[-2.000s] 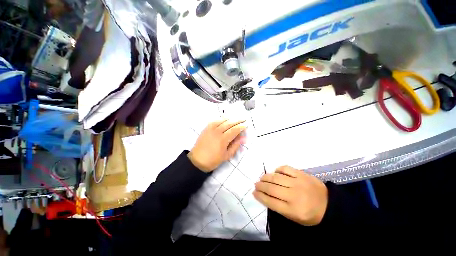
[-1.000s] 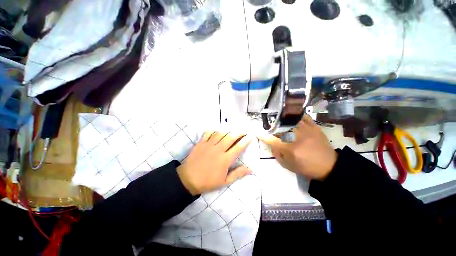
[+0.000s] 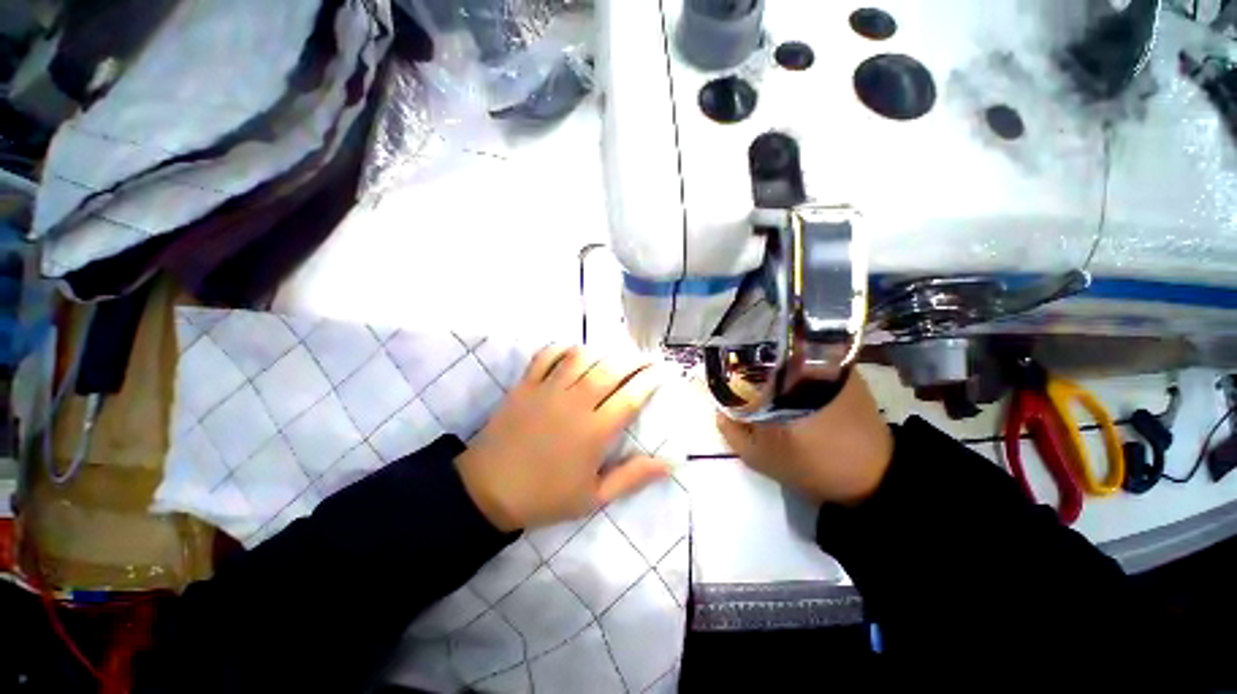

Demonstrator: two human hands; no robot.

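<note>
The quilted panel (image 3: 583, 597) lies white side up on the machine table, with dark diamond stitch lines, its right edge running up to the needle area. My left hand (image 3: 563, 441) lies flat on the panel, fingers spread towards the needle area, gripping nothing visible. My right hand (image 3: 814, 441) is at the panel's right edge, just right of the needle area; its fingertips are partly hidden behind the shiny guard (image 3: 823, 292), so I cannot tell whether they pinch anything. The sewing machine head (image 3: 936, 176) stands above, and its needle is hard to make out in the glare.
A stack of white and maroon panels (image 3: 190, 149) lies at the upper left, beside clear plastic. Brown taped cardboard (image 3: 122, 475) is at the left. Scissors with red and yellow handles (image 3: 1065, 441) lie at the right. A tape measure strip (image 3: 773, 606) runs along the front edge.
The view has turned and moved closer over the machine head. My right hand has moved from the panel's lower right edge up beside the needle area. My left hand stays flat on the panel.
</note>
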